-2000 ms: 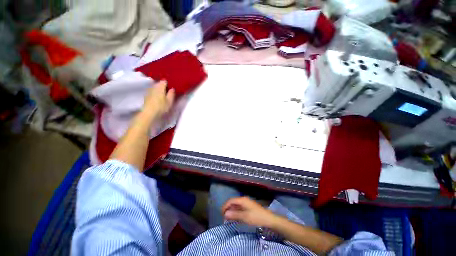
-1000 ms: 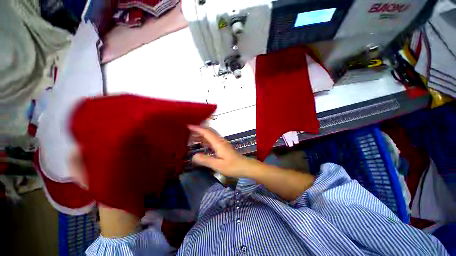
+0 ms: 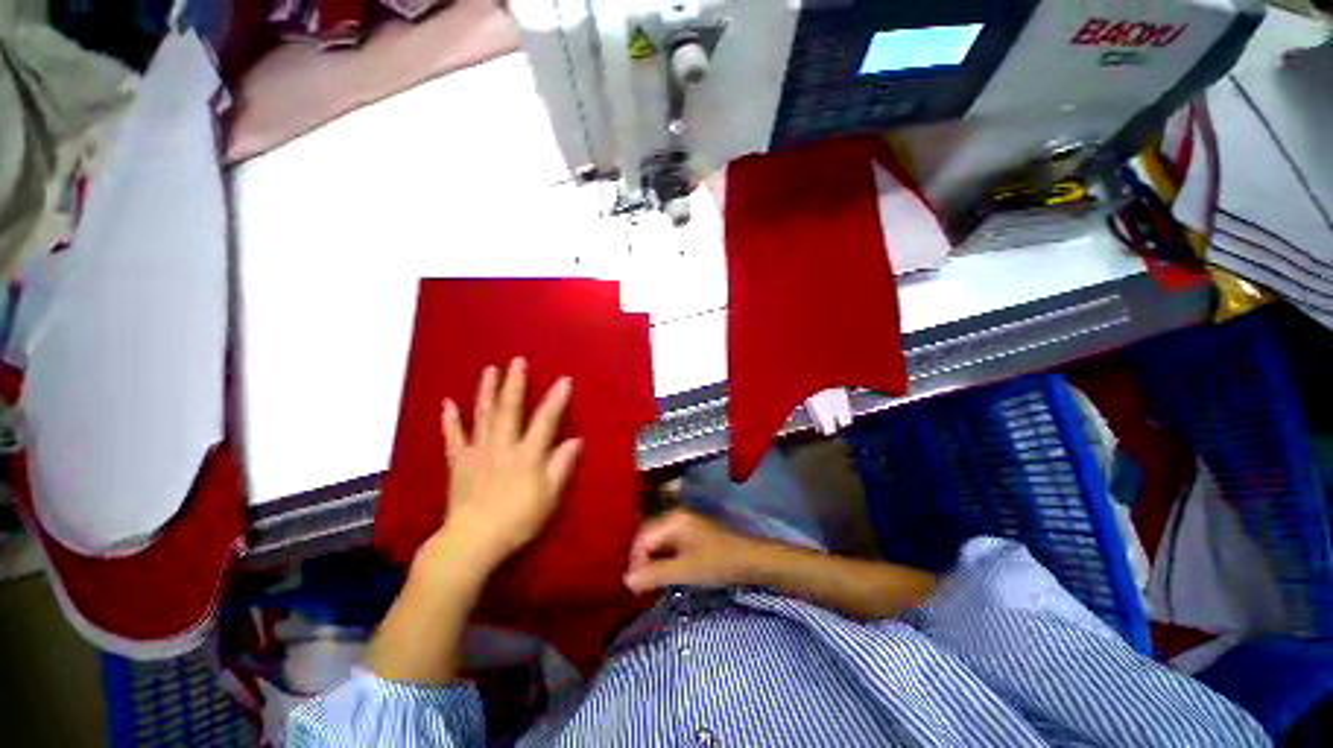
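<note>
A large red garment panel [image 3: 570,351] lies on the white machine table, red side up, and hangs over the front edge towards my lap. My left hand [image 3: 506,468] rests flat on it with fingers spread. My right hand [image 3: 684,552] is beside the panel's right edge, below the table edge, with fingers curled; whether it pinches the fabric is unclear. A second red piece [image 3: 811,278] lies right of the needle area, over whitish pieces, and hangs over the front edge. The presser foot area [image 3: 665,190] has no fabric visible under it.
The white machine head [image 3: 1009,88] stands behind. Whitish-red panels [image 3: 124,322] hang at the left edge. Yellow-black snips [image 3: 1041,193] and a red-handled tool [image 3: 1170,271] lie right. Blue baskets [image 3: 980,468] stand below. Layered pieces [image 3: 1272,190] lie far right.
The red panel, lifted in my left hand a second ago, now lies flat at the table front. My left hand has moved right onto it. My right hand has drawn lower and its fingers have curled.
</note>
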